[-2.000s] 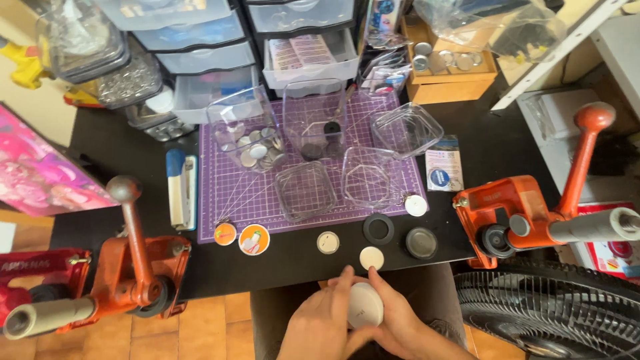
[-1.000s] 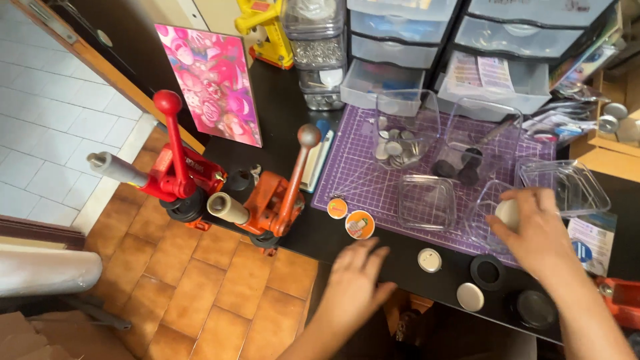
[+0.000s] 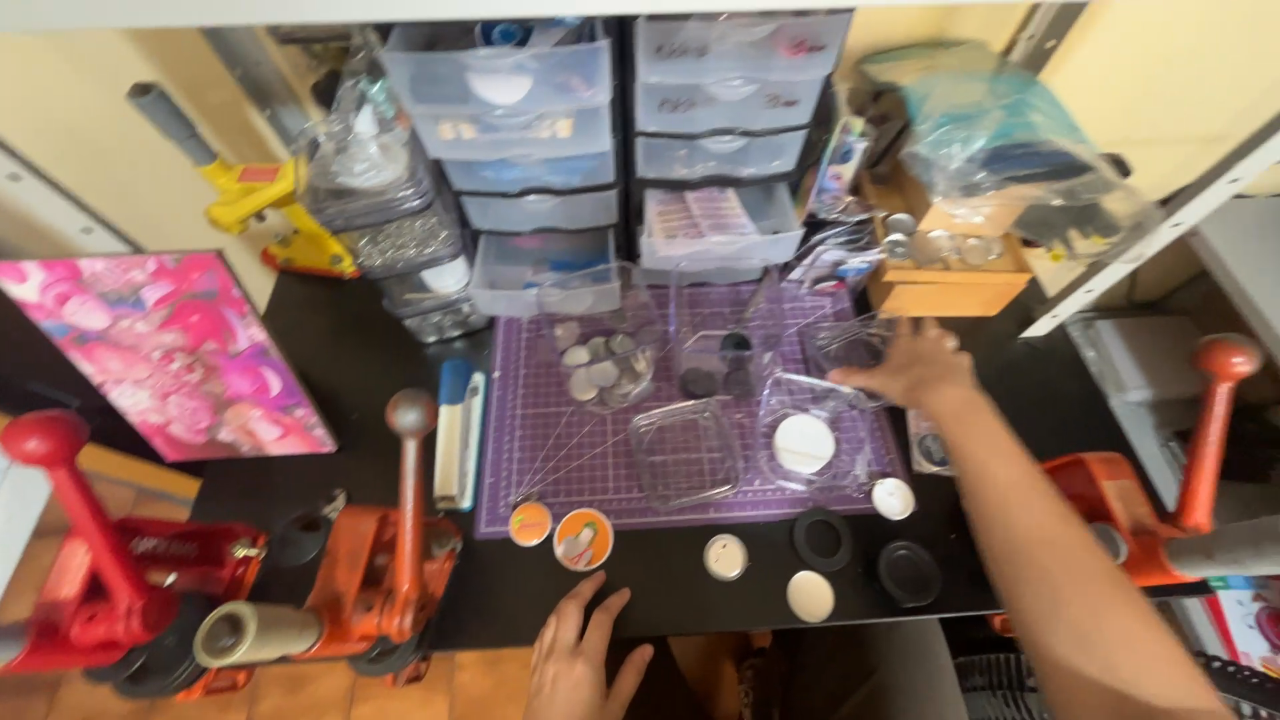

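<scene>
My right hand (image 3: pixel 915 368) reaches over a clear plastic container (image 3: pixel 845 345) at the mat's right edge, and its fingers touch or nearly touch the rim. My left hand (image 3: pixel 585 655) rests empty at the table's front edge, fingers spread, just below a round orange badge (image 3: pixel 583 540). A smaller orange badge (image 3: pixel 530 523) lies beside it. A white disc (image 3: pixel 804 443) sits in a clear container on the purple cutting mat (image 3: pixel 560 480). Along the front lie a round badge back (image 3: pixel 725 557), a cream disc (image 3: pixel 810 597), a black ring (image 3: pixel 822 540) and a black round die (image 3: pixel 909 573).
Orange badge presses stand left (image 3: pixel 360 580) and right (image 3: pixel 1120 500), with a red press (image 3: pixel 130 570) at far left. Behind the mat are plastic drawer units (image 3: pixel 530 120) and a cardboard box (image 3: pixel 950 292) of metal discs. A pink picture panel (image 3: pixel 180 350) leans at left.
Two seconds ago both hands held a white disc at the front edge; it now lies in a clear container. Since one second ago my right hand has left that container for the one behind it.
</scene>
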